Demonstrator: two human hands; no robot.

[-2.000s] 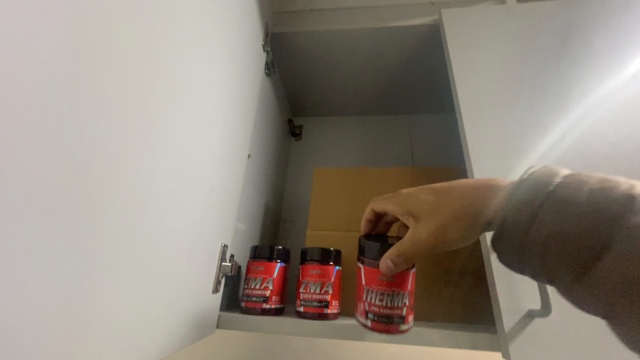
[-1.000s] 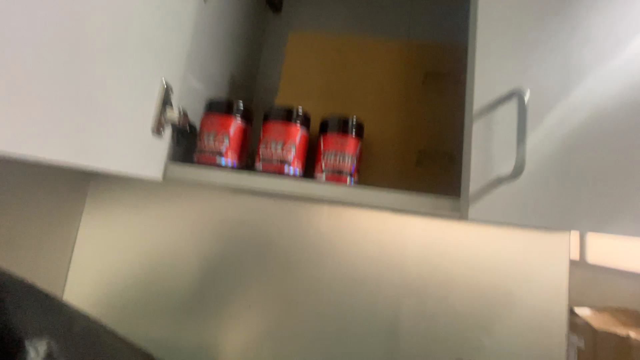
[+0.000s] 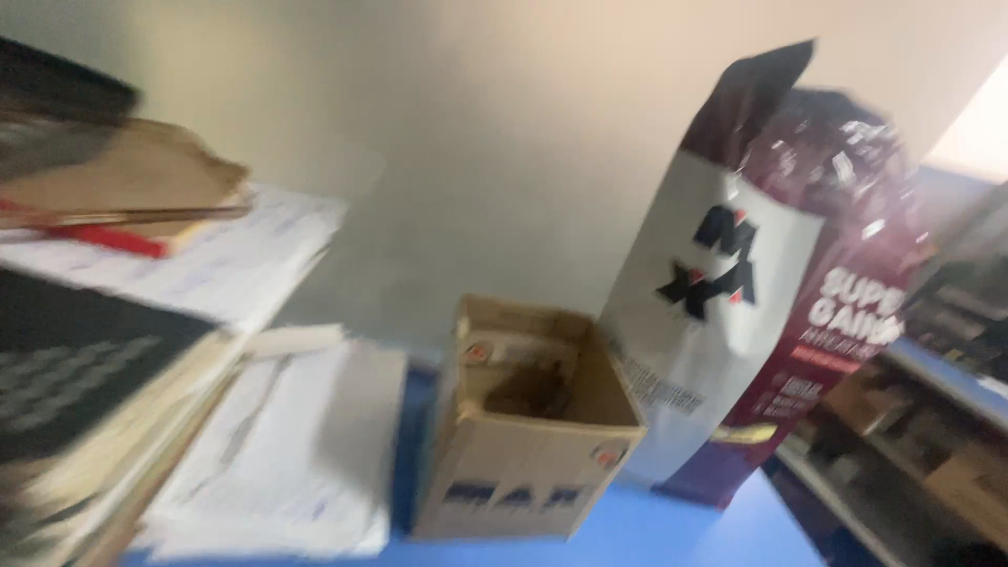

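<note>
Neither of my hands shows in the head view. An open cardboard box [image 3: 520, 480] stands on a blue tabletop [image 3: 630, 528]; its inside is shadowed, and whatever lies at the bottom is too blurred to tell. Against its right side stands a tall, shiny supplement bag [image 3: 709, 315] with a silver side panel and a maroon front, its top folded. To the left of the box lies a stack of white papers [image 3: 276, 457].
At the left are piled books and papers [image 3: 291, 244], a brown paper packet [image 3: 134, 173] and a dark object [image 3: 71, 354]. A pale wall [image 3: 472, 157] rises behind. Shelves [image 3: 890, 449] holding boxes stand at the lower right.
The view has swung down from the cabinet to the tabletop. Two seconds ago a hand gripped the lid of the rightmost red jar; one second ago three jars stood there without a hand.
</note>
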